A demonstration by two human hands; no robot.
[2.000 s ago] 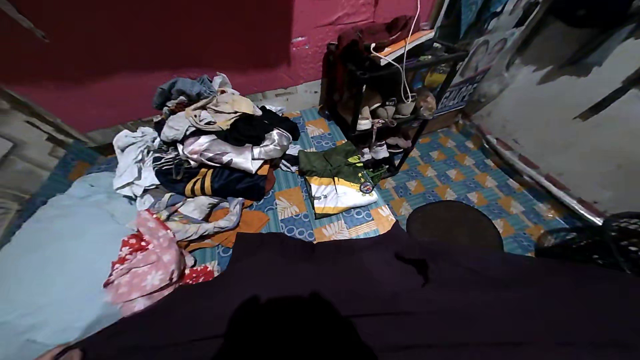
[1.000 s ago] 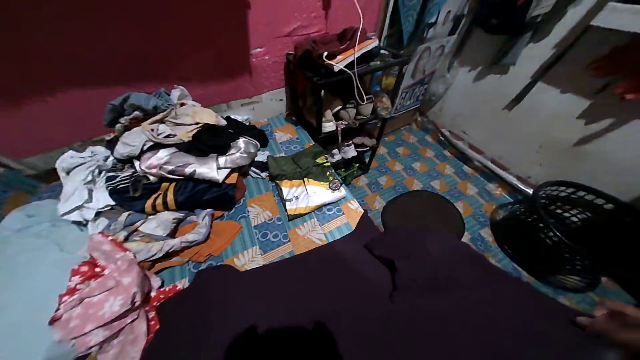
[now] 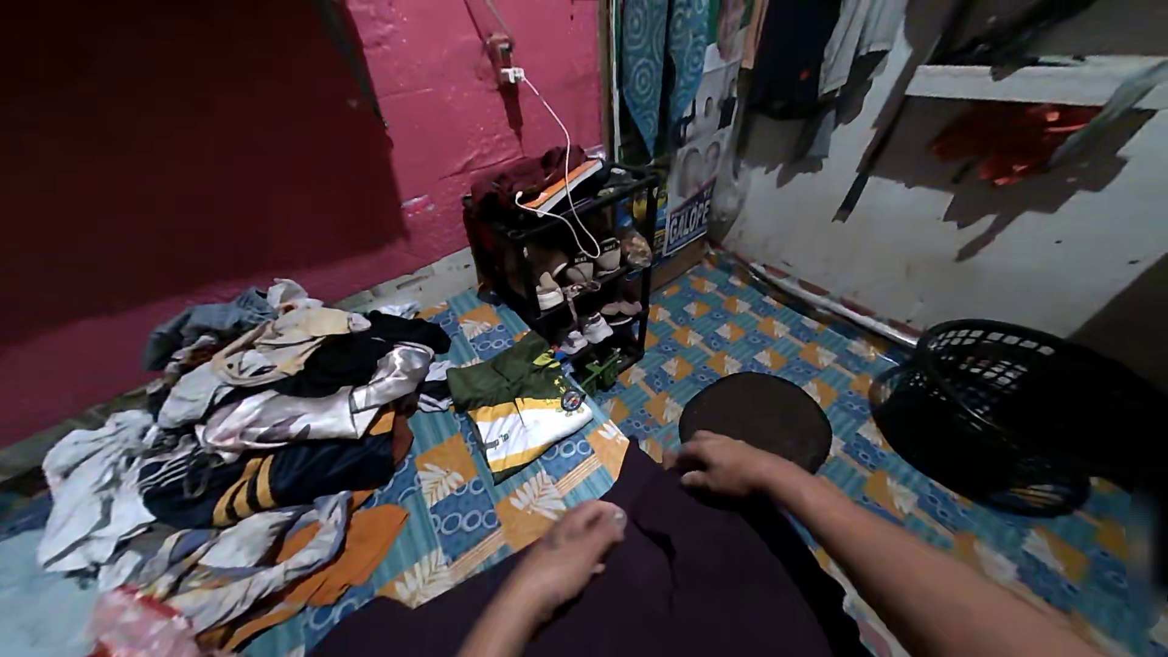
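Note:
A dark purple cloth [image 3: 730, 584] is spread across the bottom centre of the head view. My left hand [image 3: 579, 543] pinches it near its upper part, thumb and fingers together. To the right, my right hand [image 3: 716, 464] grips the cloth's upper edge, beside a round dark mat [image 3: 757, 415]. Beyond my hands a folded green, white and yellow shirt [image 3: 520, 401] lies on the patterned floor covering. A large heap of mixed clothes [image 3: 301, 383] is at the left, with a navy garment with yellow stripes [image 3: 274, 479] in it.
A black shoe rack [image 3: 538, 319] holding several shoes stands by the pink wall, with a white cable [image 3: 557, 119] hanging over it. A black plastic basket [image 3: 985, 401] lies at the right near the pale wall. An orange cloth [image 3: 365, 547] lies at the heap's lower edge.
Both hands have come together onto the upper part of the dark cloth; one second ago only a hand at the right edge showed. The view has shifted to the right.

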